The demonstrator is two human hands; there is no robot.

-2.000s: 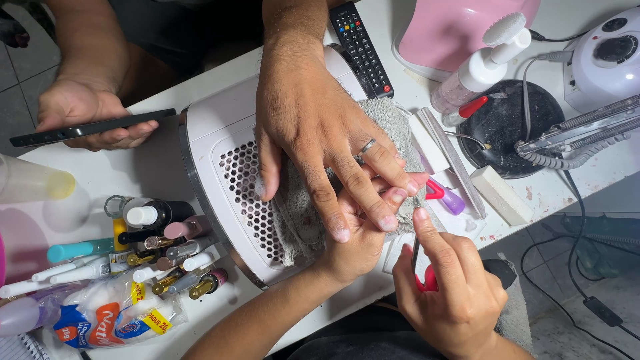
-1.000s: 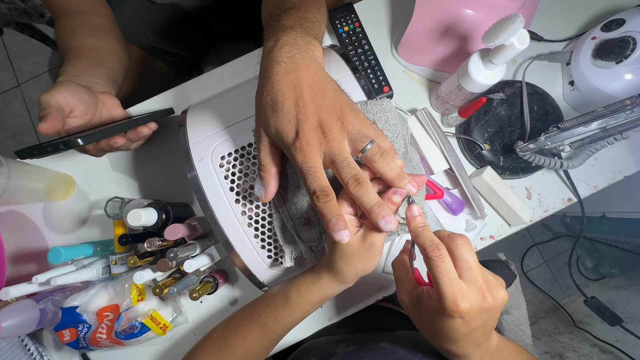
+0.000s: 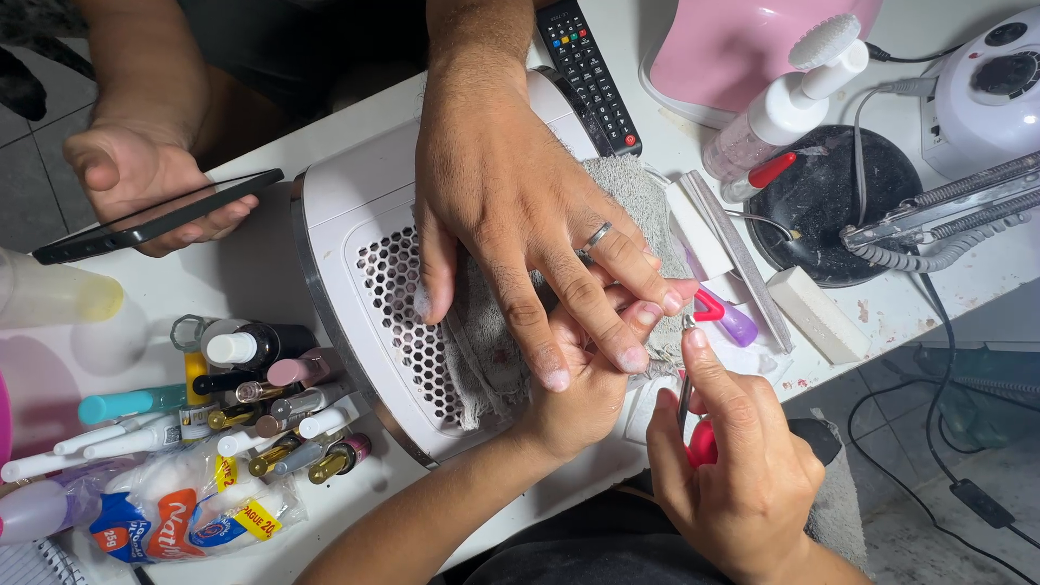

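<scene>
My left hand (image 3: 581,406) is under another person's hand (image 3: 520,211), its fingers gripping one of that hand's outer fingertips. That hand wears a ring (image 3: 598,236) and lies palm down on a grey towel (image 3: 487,366), over a white nail dust collector (image 3: 366,211) with a perforated grille. My right hand (image 3: 731,455) holds metal cuticle nippers (image 3: 687,323) with red-covered handles; their tip is close to the gripped finger. White residue shows on several of the person's nails. The person's other hand (image 3: 154,179) holds a black phone (image 3: 162,213).
Nail polish bottles (image 3: 305,370) and a cotton bag (image 3: 187,520) stand at left. Nail files (image 3: 735,260), a white buffer block (image 3: 819,315), a purple-handled tool (image 3: 731,317), a pump bottle (image 3: 772,122), a black lamp base (image 3: 837,203), a nail drill unit (image 3: 991,89) and a remote control (image 3: 589,77) lie at right.
My right hand has shifted slightly around the fingertip, with the nippers still in it. The person's hand on the towel has hardly moved.
</scene>
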